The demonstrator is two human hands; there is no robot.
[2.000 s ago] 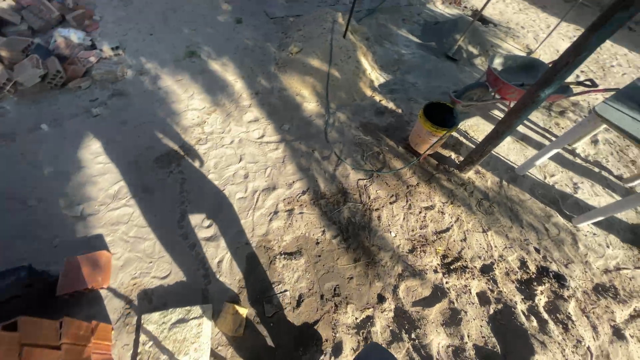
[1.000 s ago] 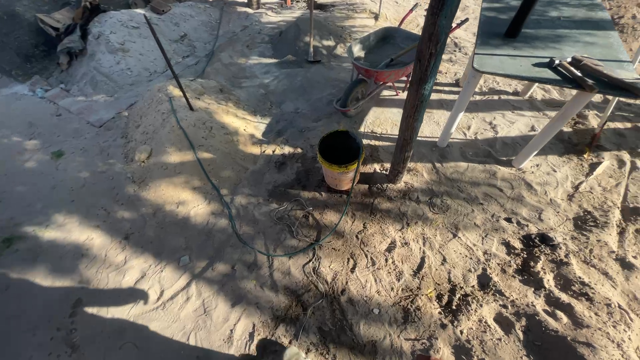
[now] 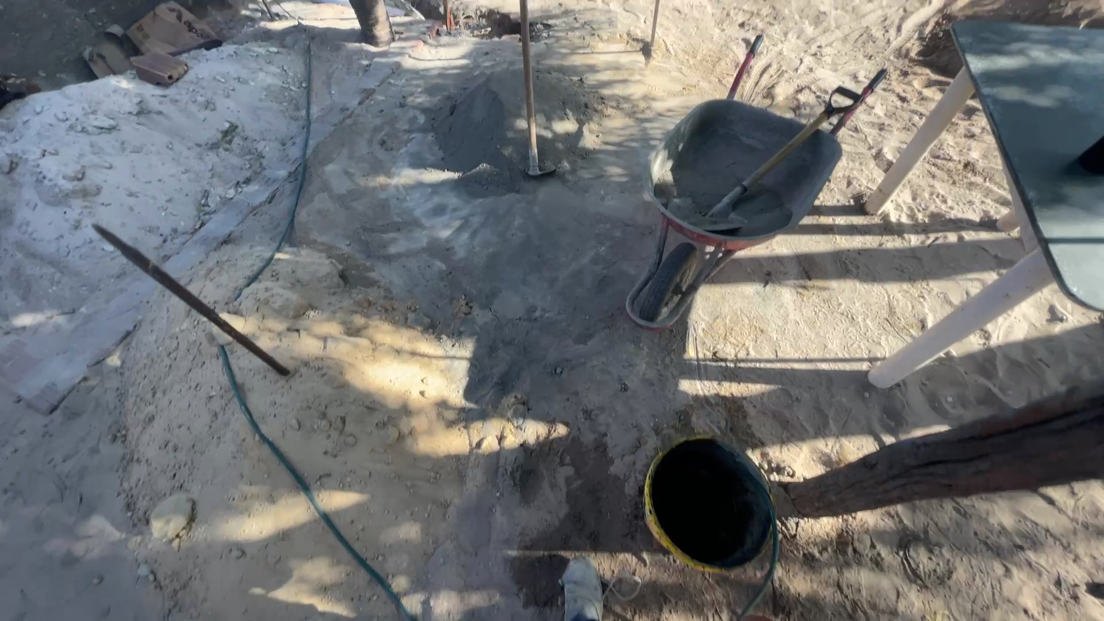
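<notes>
Neither of my hands shows in the head view. The tip of a shoe [image 3: 582, 590] shows at the bottom edge, just left of a yellow-rimmed bucket [image 3: 710, 504] with a dark inside. A green hose [image 3: 304, 487] lies across the sand, and a length of it hangs at the bucket's right side. Farther off stands a wheelbarrow [image 3: 742, 168] holding grey material, with a shovel [image 3: 780, 158] resting in it. Left of the wheelbarrow, a long-handled tool [image 3: 529, 95] stands upright at a pile of grey material [image 3: 483, 121].
A dark rod [image 3: 191, 299] leans out of a sand mound at the left. A wooden post [image 3: 940, 457] rises beside the bucket. At the right is a green table [image 3: 1035, 112] with pale legs. Paper sacks [image 3: 172, 30] lie at the upper left.
The view has swung right and moved forward, away from the bricks, so the bucket and wheelbarrow are now nearer.
</notes>
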